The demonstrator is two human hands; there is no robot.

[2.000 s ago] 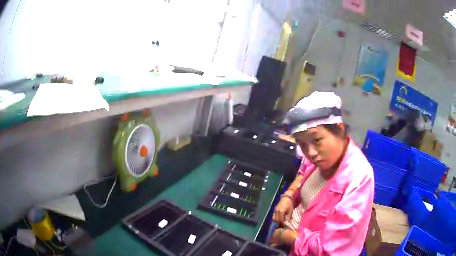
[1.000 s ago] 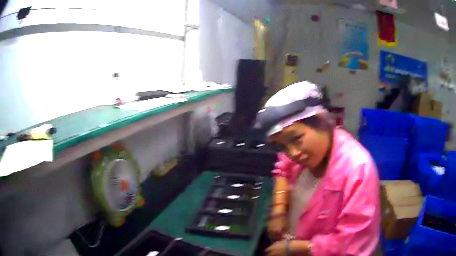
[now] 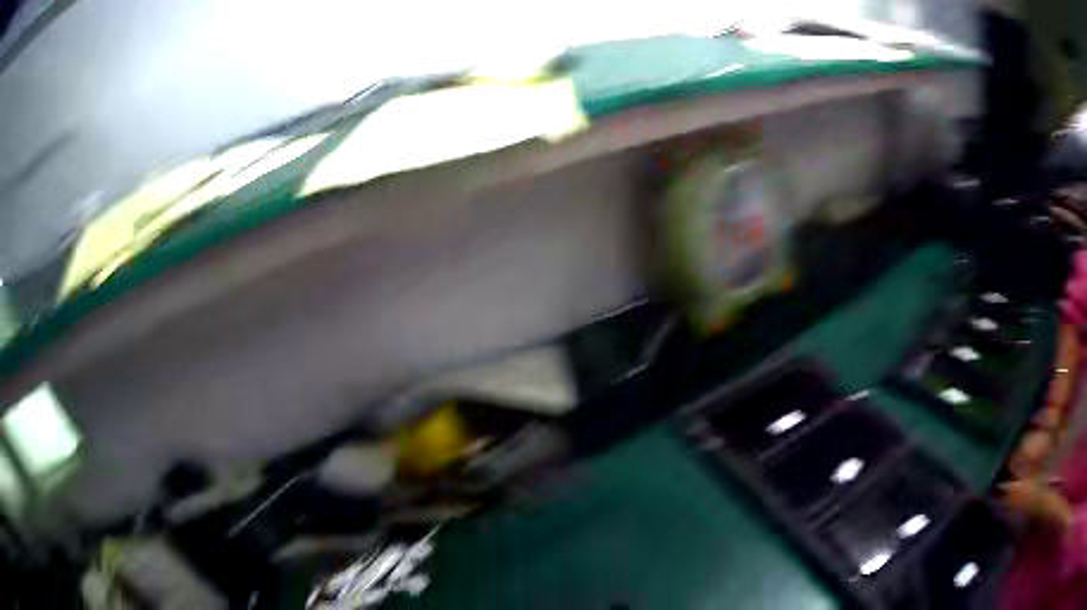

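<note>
The view is blurred. A long black compartment tray (image 3: 763,486) lies on the green bench mat at the lower right. Its pockets hold dark flat devices (image 3: 822,450), each with a small white label; one pocket shows two white marks. A second black tray (image 3: 968,358) with dark labelled devices lies behind it at the right. Neither of my hands is in the picture.
A green-topped shelf with papers (image 3: 447,129) runs above the bench. A green fan (image 3: 730,238) stands by the wall. A yellow tape roll (image 3: 432,441), tangled white leads (image 3: 379,572) and clutter lie at left. A person's pink sleeve (image 3: 1055,560) is at the right edge.
The view has swung left and down. The coworker has moved mostly out at the right edge. The near tray, tape roll and white leads now show more fully than one second ago.
</note>
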